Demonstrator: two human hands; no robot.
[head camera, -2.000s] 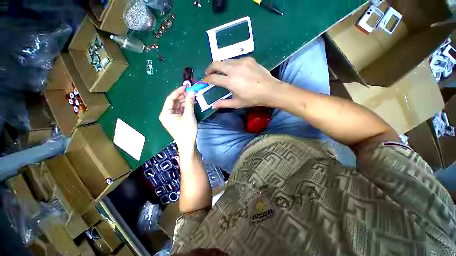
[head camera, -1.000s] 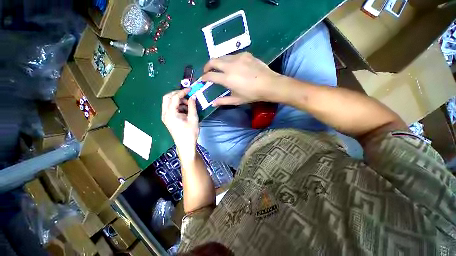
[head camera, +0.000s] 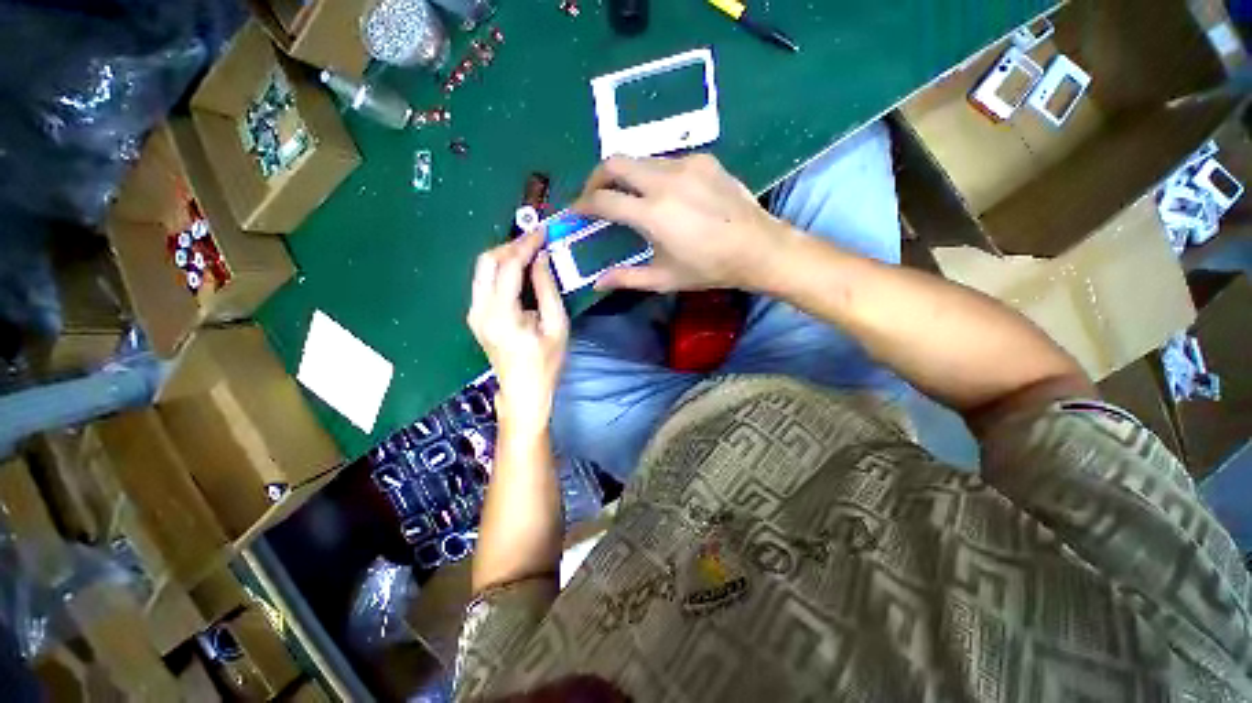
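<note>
A white device housing (head camera: 564, 265) with a dark window is held between both hands at the mat's front edge. A blue part (head camera: 562, 227) shows along its upper left edge. My left hand (head camera: 518, 313) has its thumb and fingers at the housing's left end. My right hand (head camera: 684, 224) grips the housing from above and the right, covering part of it. A small red-white round part (head camera: 527, 217) lies or is held just beyond my left fingertips; I cannot tell which. A white front cover (head camera: 658, 106) with a large window lies on the green mat beyond my right hand.
Open cartons with green-white boards (head camera: 276, 139) and red-white round parts (head camera: 196, 253) stand at left. A white card (head camera: 345, 371) lies on the green mat (head camera: 426, 275). A carton (head camera: 1027, 165) holding white units is at right. A yellow-handled tool (head camera: 752, 22) lies at the far edge. Dark frame parts (head camera: 437, 474) are below left.
The blue part now shows as a strip along the housing's edge, where two seconds ago it stuck out at my left fingertips. Both hands stay on the housing. The camera view has shifted a little.
</note>
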